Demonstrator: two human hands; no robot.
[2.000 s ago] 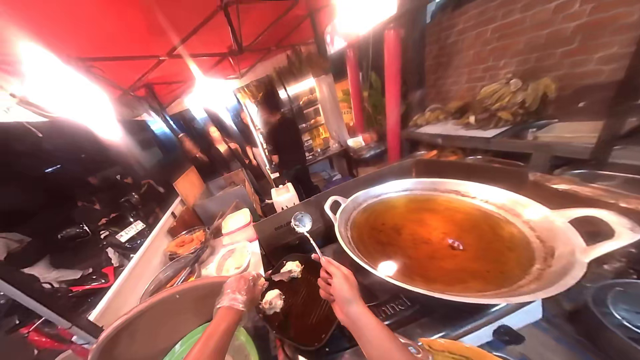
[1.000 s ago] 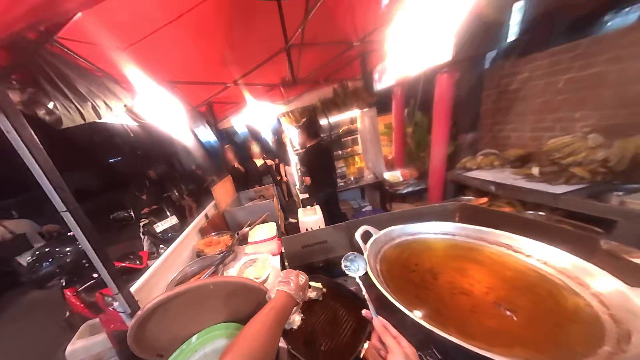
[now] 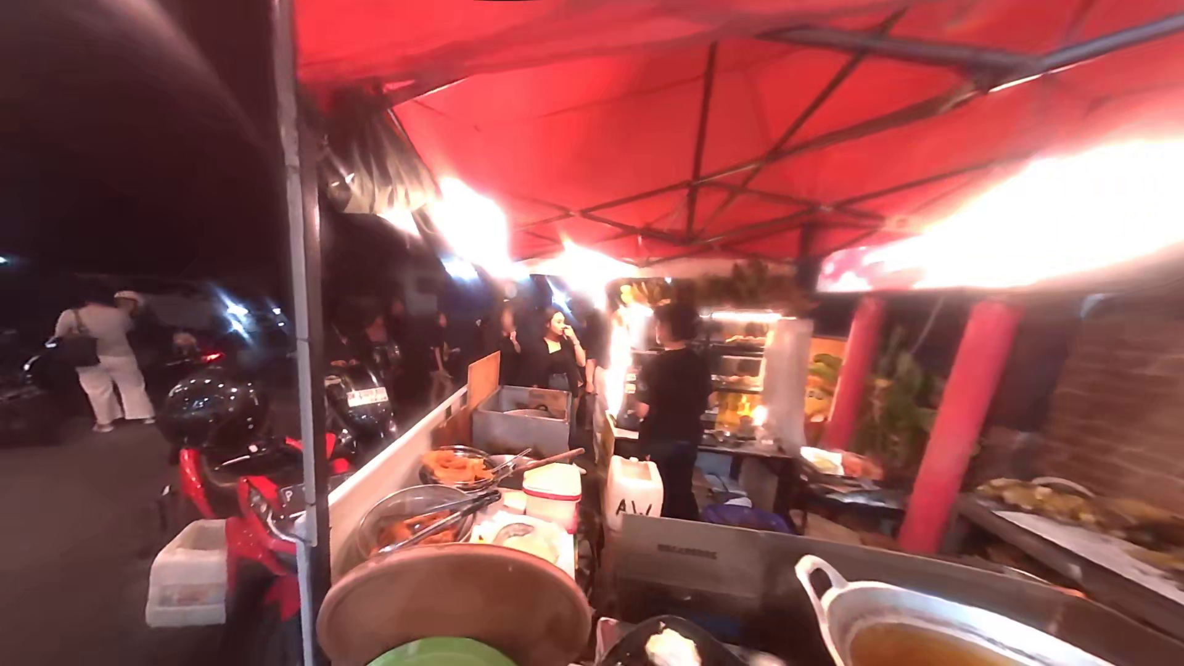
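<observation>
Neither of my hands can be made out in the head view; a pale blur at the bottom edge is too indistinct to name. A dark pan (image 3: 629, 645) at the bottom holds a white, lumpy piece of food (image 3: 672, 647). To its right stands a large metal wok (image 3: 837, 606) with a loop handle, holding amber-brown liquid (image 3: 911, 645). A wide brown bowl (image 3: 453, 592) and a green round item (image 3: 442, 653) lie to the left of the pan.
Bowls of orange-brown food (image 3: 460, 467), tongs (image 3: 435, 520), a white tub with a red band (image 3: 552, 490) and a white jerrycan (image 3: 635, 488) stand beyond. A metal pole (image 3: 303, 333) rises at left. A person in black (image 3: 677, 407) stands behind the stall.
The view has swung up and left, and both hands have left it. Earlier, my right hand held a metal spoon or ladle and my gloved left hand was at the white food by the dark pan.
</observation>
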